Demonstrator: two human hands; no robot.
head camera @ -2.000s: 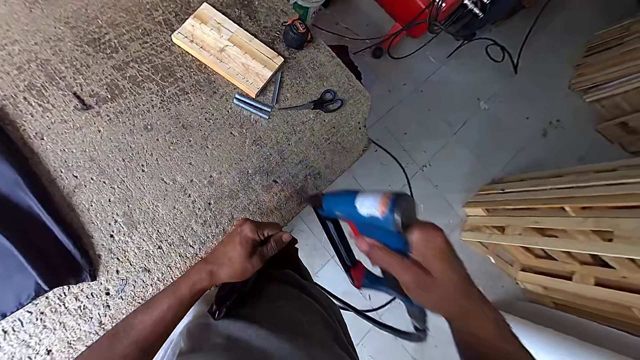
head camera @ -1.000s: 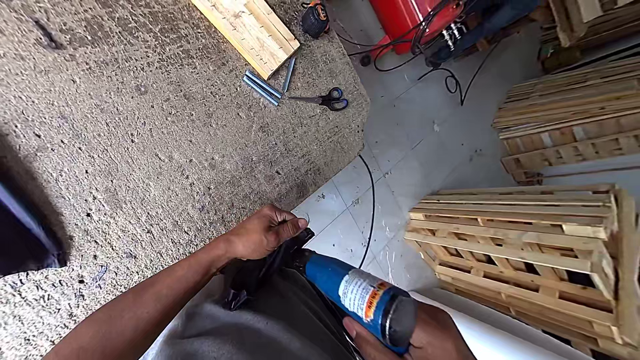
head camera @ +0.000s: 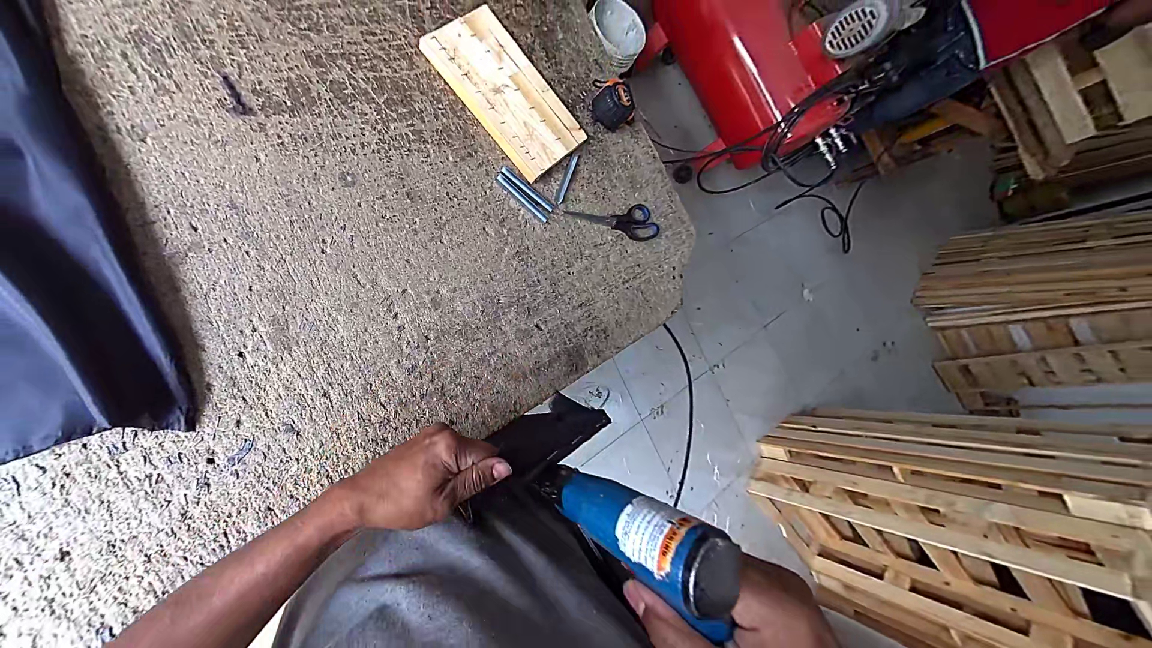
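My left hand point(head camera: 427, 479) pinches the edge of a black fabric piece point(head camera: 549, 436) at the near edge of the carpet-like worktop point(head camera: 387, 270). A blue pneumatic stapler point(head camera: 643, 531) is gripped in my right hand point(head camera: 747, 603), its black nose against the black fabric just right of my left thumb. Dark grey material point(head camera: 432, 585) spreads below both hands. What lies under the black fabric is hidden. Black-handled scissors point(head camera: 621, 221), staple strips point(head camera: 525, 194) and a wooden block point(head camera: 504, 94) with staples in it lie farther up the worktop.
Dark blue fabric point(head camera: 72, 270) lies at the left. A tape measure point(head camera: 613, 103) and white bucket point(head camera: 618, 31) sit near the far edge. Beyond are a red compressor tank point(head camera: 720, 63) and cables. Stacked wooden frames point(head camera: 945, 495) stand at the right. A black hose point(head camera: 689, 405) crosses the tiled floor.
Two seconds ago the stapler was raised apart from my left hand; now its nose is at the black fabric. More of the black strip shows beyond my left thumb than one second ago.
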